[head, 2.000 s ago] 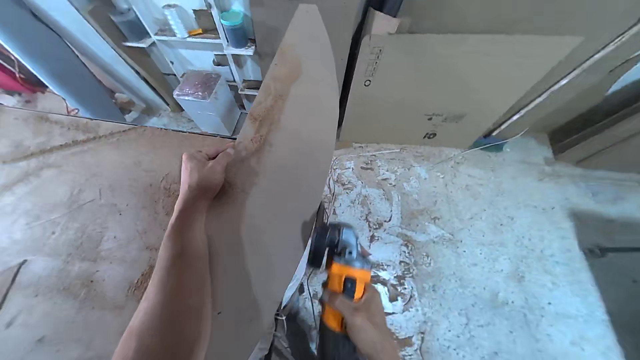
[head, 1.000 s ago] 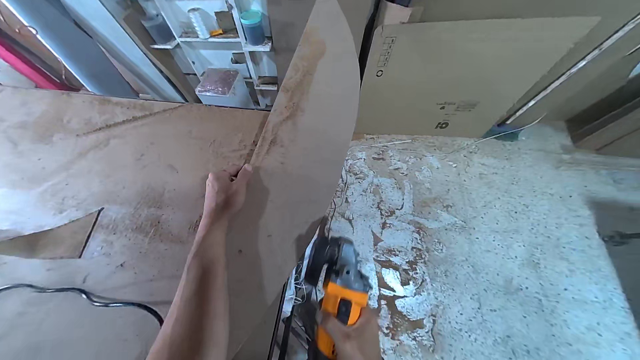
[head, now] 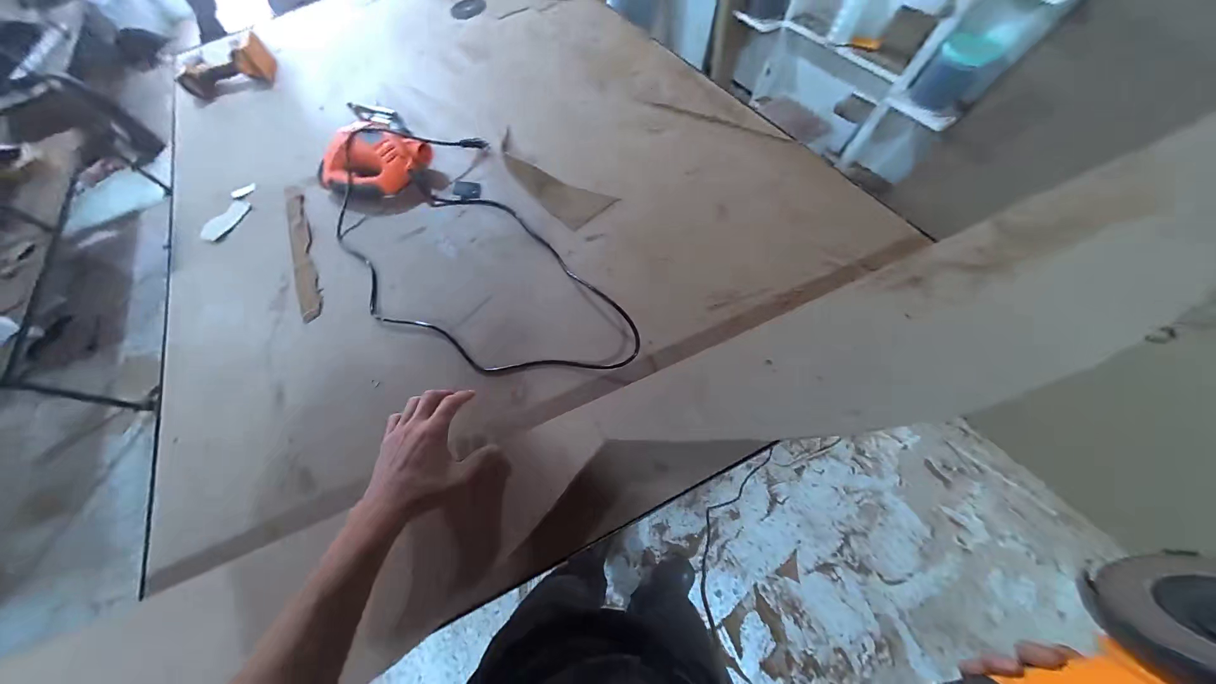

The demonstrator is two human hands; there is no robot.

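My left hand [head: 423, 456] hovers over or rests lightly on the table near the long pale sheet, fingers spread and holding nothing. The long sheet [head: 836, 351] lies slanted across the table and juts past its edge at the right. At the bottom right corner my right hand [head: 1031, 657], partly cut off by the frame, is wrapped around an orange angle grinder [head: 1092, 660]; its round disc [head: 1164, 603] faces up towards the camera. Fine brown dust marks the sheet's upper part.
An orange power tool [head: 370, 161] with a black cord [head: 570, 363] lies on the table [head: 665, 247], near thin offcuts [head: 304, 252] and a yellow tool [head: 228, 66]. A shelf [head: 855, 57] stands behind. Another cord [head: 708, 551] trails over the debris-strewn floor [head: 836, 532].
My left hand has let go of the sheet's edge and its fingers are spread. The grinder has moved away from the sheet's edge, to the right. The view has swung left.
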